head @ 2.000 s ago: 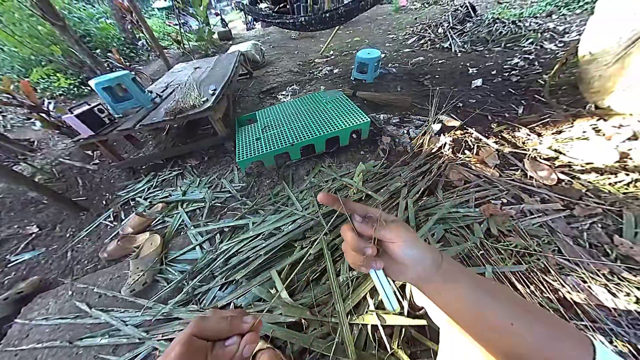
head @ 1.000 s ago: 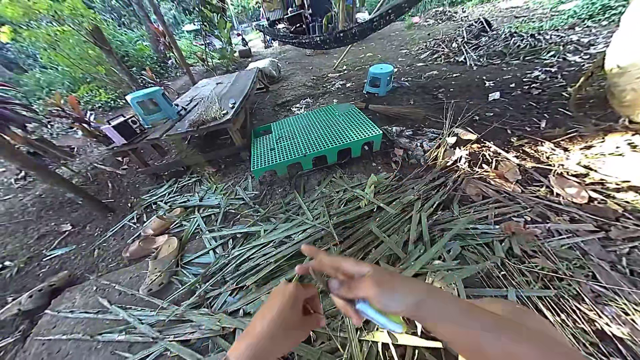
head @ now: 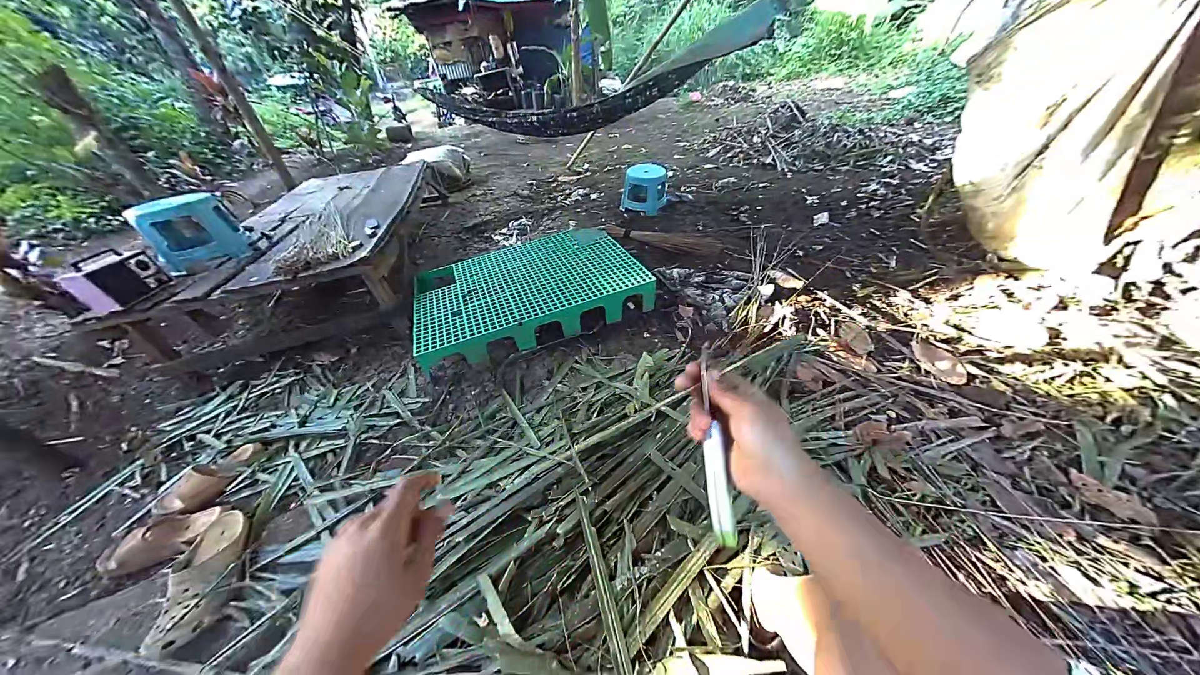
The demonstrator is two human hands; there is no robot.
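Note:
My right hand (head: 750,427) is closed around a knife (head: 718,478) with a pale handle and a narrow dark blade pointing up and away. A thin leaf strip (head: 637,412) runs from near its fingers down to the left; whether the fingers grip it too is unclear. At lower left my left hand (head: 380,553) hovers above the litter, its thumb and index finger close together; whether anything thin is between them cannot be made out. Beneath both hands spreads a heap of long green leaf strips (head: 525,497).
A green plastic slatted platform (head: 534,291) lies beyond the heap. Left of it stands a wooden table (head: 328,216) with a blue stool (head: 187,230) and a radio-like box (head: 112,281). Another blue stool (head: 645,187), a broom (head: 680,241), a hammock (head: 581,117) and clogs (head: 202,572) are around.
My hands were together over the heap one second ago and are now apart, the left to the left, the right up with the knife. The view has tilted up somewhat.

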